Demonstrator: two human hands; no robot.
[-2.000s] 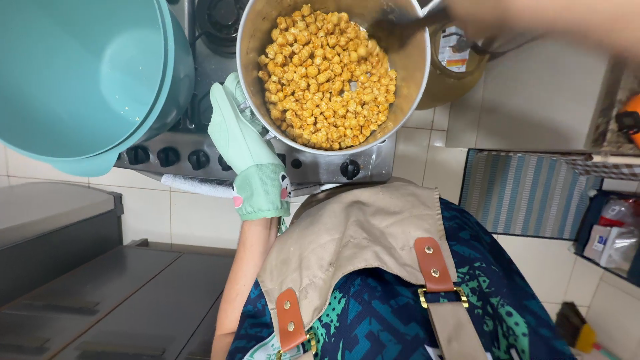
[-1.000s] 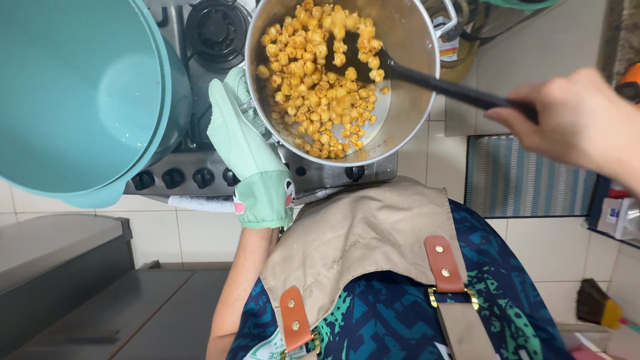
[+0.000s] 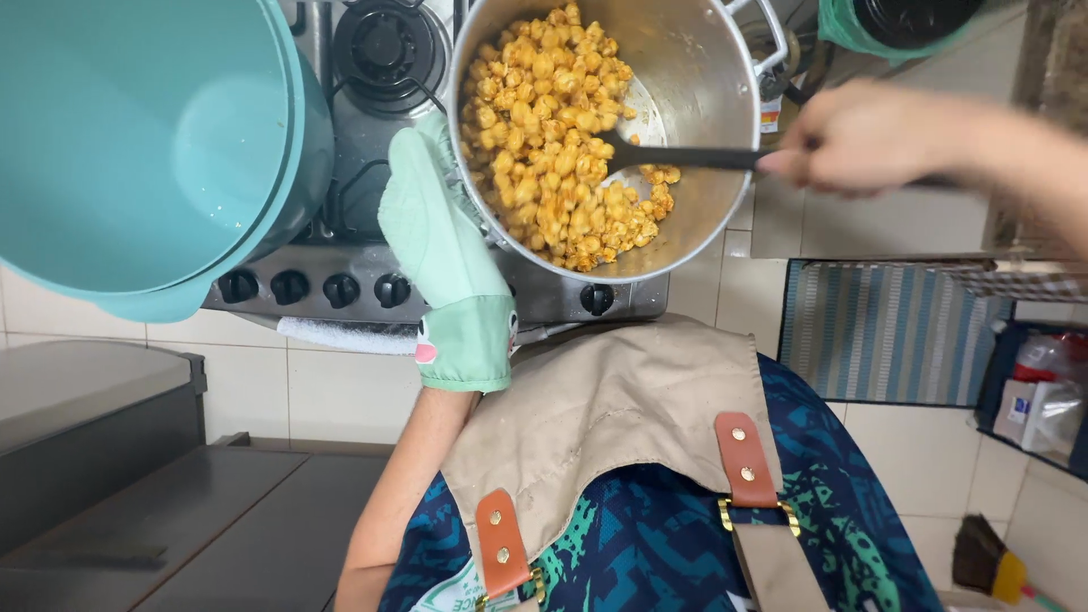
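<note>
My left hand (image 3: 446,246) wears a mint-green oven mitt and lies against the left side of a large metal pot (image 3: 714,102); the mitt hides its fingers, so its grip is unclear. My right hand (image 3: 858,140), blurred, is closed around the handle of a black spatula or spoon (image 3: 680,157). The tool's head is down among caramel-coated popcorn (image 3: 552,93), which lies mostly in the left half of the pot. Part of the pot's bare bottom shows. At the upper left is a large teal plastic bowl (image 3: 76,153) with some specks inside.
A gas stove (image 3: 535,289) with black knobs and a burner (image 3: 387,51) lies under and beside the pot. A white towel (image 3: 348,336) hangs at its front. At the upper right is a green-lined bin (image 3: 892,42). A striped mat (image 3: 884,331) and a brush (image 3: 982,552) are farther down.
The popcorn, spread through the pot two seconds ago, is now mostly at its left. One second ago the black tool's head was higher in the pot. The mitt stays at the pot's side.
</note>
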